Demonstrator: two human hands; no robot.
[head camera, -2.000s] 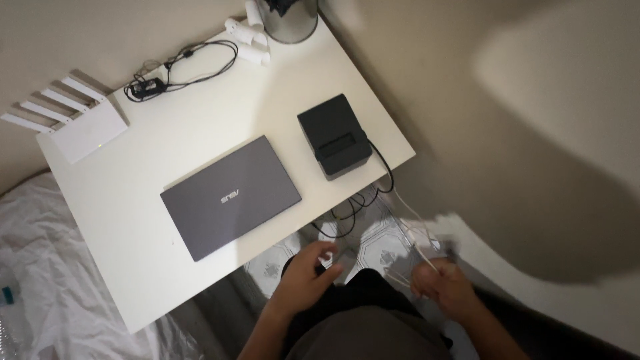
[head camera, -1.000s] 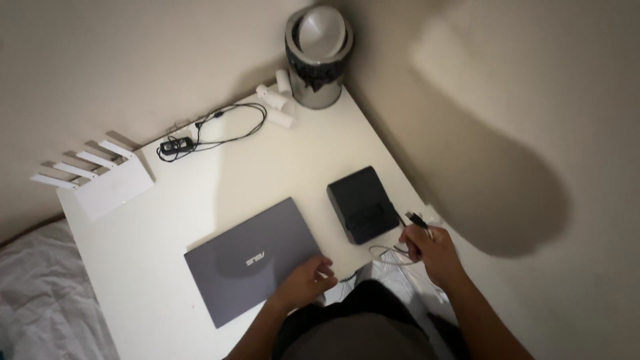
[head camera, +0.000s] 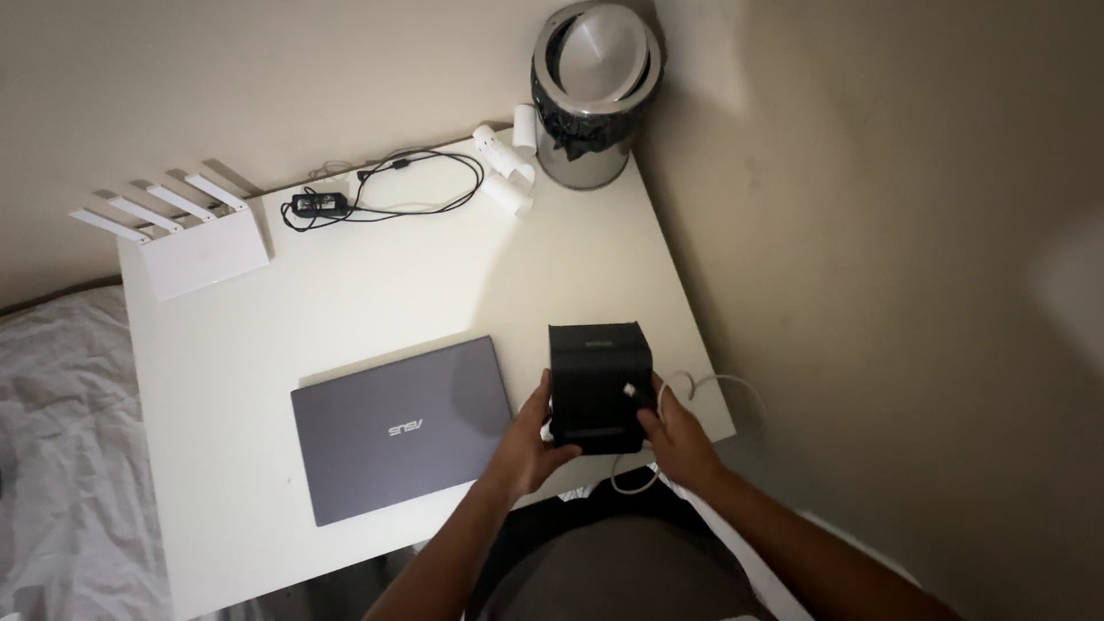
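A black box-shaped device (head camera: 599, 379), perhaps a small printer, is held between my two hands over the table's near right part. My left hand (head camera: 528, 444) grips its left side, thumb at the lower edge. On the other side, my right hand (head camera: 677, 435) presses against the device and also holds a cable's connector (head camera: 634, 392) in front of it. A pale cable (head camera: 733, 379) loops around my right hand. Left of the device lies a closed grey ASUS laptop (head camera: 401, 431).
The white table (head camera: 371, 285) also holds a white router (head camera: 207, 254) with antennas, a black power adapter (head camera: 319, 203) with coiled cord, white cylindrical pieces (head camera: 504, 194) and a metal bin (head camera: 586, 155). Walls rise behind and right; a bed (head camera: 69, 431) is at left.
My left hand has left the laptop's edge and taken hold of the black device. My right hand has moved onto the device's right side, keeping the connector. The device is now tilted differently.
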